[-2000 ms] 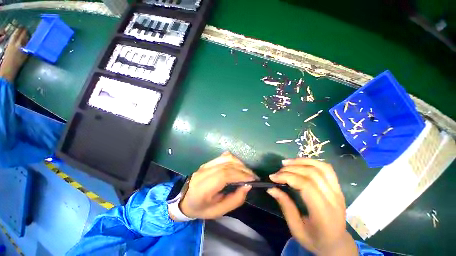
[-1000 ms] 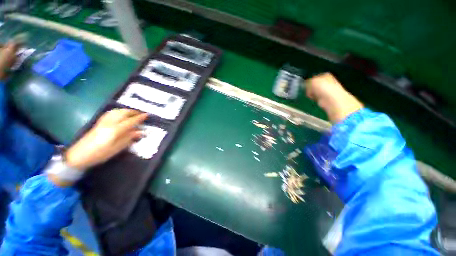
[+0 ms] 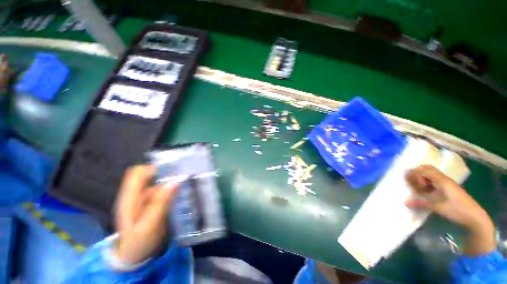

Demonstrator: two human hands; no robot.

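Note:
My left hand (image 3: 142, 213) holds a silver metal frame (image 3: 194, 194) with a dark strip along its middle, above the bench's front edge. My right hand (image 3: 447, 197) is over the white adhesive sheets (image 3: 389, 213) at the right, its fingers curled with thumb and fingertips close together. The hand is blurred, and I cannot tell whether it pinches something small. The black compartment tray (image 3: 103, 150) lies at the left, with silver frames (image 3: 133, 101) in its upper pockets and bare pockets at its near end.
A blue bin (image 3: 358, 144) with slivers stands behind the sheets. Cream liners (image 3: 300, 175) and small scraps (image 3: 272, 123) lie mid-bench. Another frame (image 3: 281, 58) lies on the green belt beyond the pale strip. A second blue bin (image 3: 43, 76) and a neighbour's hand (image 3: 4, 71) show at far left.
My left hand has left the tray with the frame from its nearest filled pocket. My right hand has come back from the belt, where a frame now lies, to the adhesive sheets.

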